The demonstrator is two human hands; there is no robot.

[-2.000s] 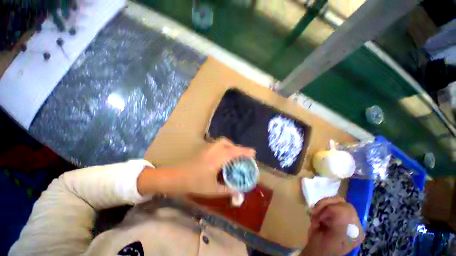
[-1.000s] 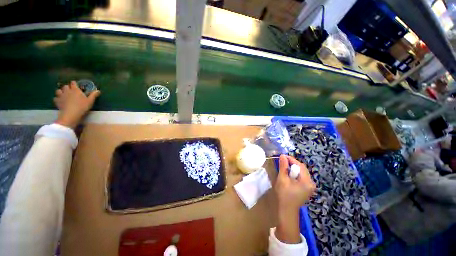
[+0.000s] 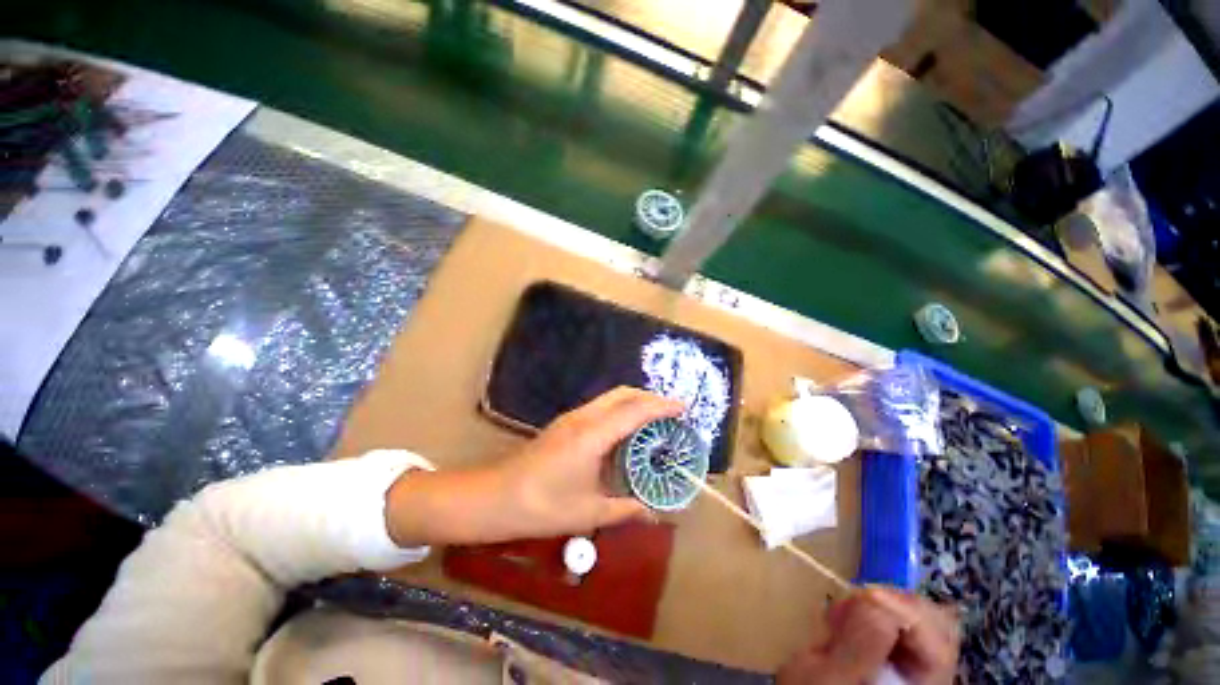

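My left hand [image 3: 569,475] holds a pale teal-grey spoked wheel [image 3: 665,464] above the front edge of the black tray [image 3: 569,351], its ribbed face towards me. My right hand [image 3: 876,640], at the bottom right, grips a long thin pale stick [image 3: 769,533]. The stick's tip is at the wheel's centre. The red-brown fixture [image 3: 629,578] lies below the wheel, with a white round cap [image 3: 579,555] on it. Small white parts [image 3: 685,381] lie at the tray's right end. A cream-white pot [image 3: 808,431] and a folded white cloth [image 3: 792,505] are right of the tray.
A blue bin [image 3: 890,522] of grey-black parts stands at the right, with a clear bag [image 3: 910,406] at its corner. Spoked wheels [image 3: 658,213] sit on the green belt [image 3: 535,147] behind a metal post [image 3: 789,141]. Bubble wrap [image 3: 228,308] covers the left.
My left hand has come back from the belt with a spoked wheel. My right hand has moved from the pot, and its stick now reaches the wheel. The view has turned and shifted left.
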